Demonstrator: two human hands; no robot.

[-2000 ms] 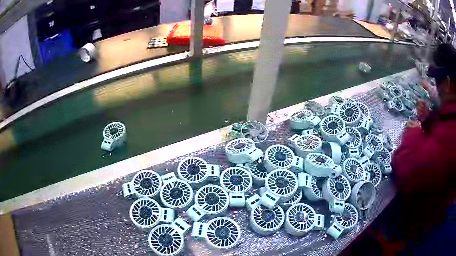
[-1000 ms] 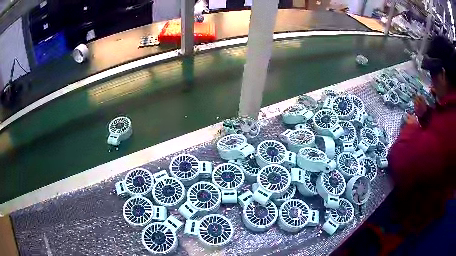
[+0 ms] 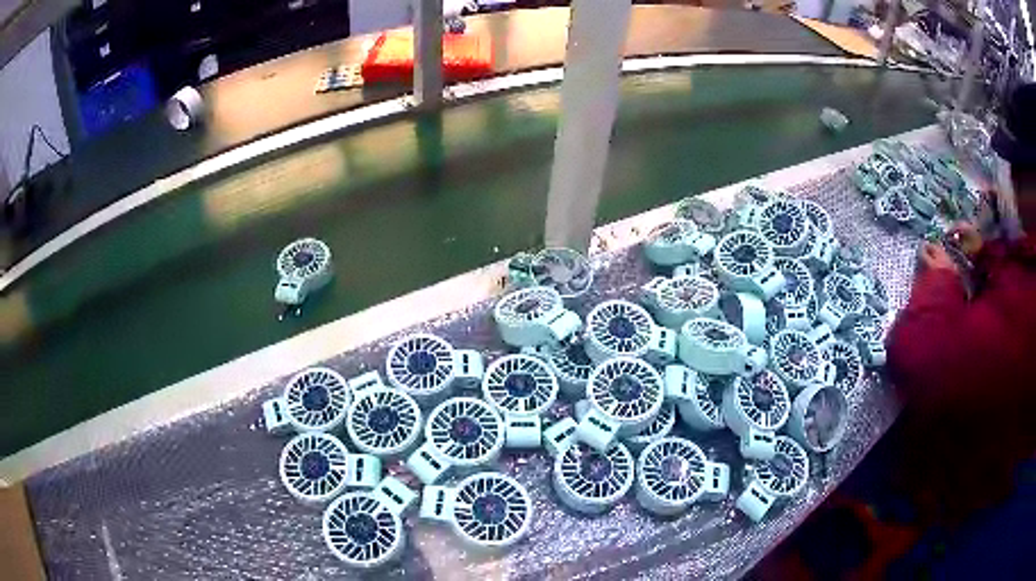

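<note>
Many teal fan head assemblies [image 3: 465,430] lie spread and heaped on the bubble wrap bench cover [image 3: 216,516]. Most face up, with spoked grilles, dark centres and short square necks. One open-backed fan head [image 3: 818,418] stands on its edge at the right of the heap. A single fan head [image 3: 303,263] sits on the green conveyor belt [image 3: 148,329], its neck toward the bench, with small dark pins at the neck. Neither of my hands is in view.
Another person in a red sleeve [image 3: 954,329] sits at the right, hands at the bench edge near a second pile of teal parts [image 3: 909,182]. Pale posts [image 3: 585,136] rise at the belt. A red-orange package [image 3: 426,57] and a white ring [image 3: 184,108] lie on the far table.
The fan head on the belt has moved right and slightly up in the picture. The view has shifted slightly. The other person's head and arms have moved.
</note>
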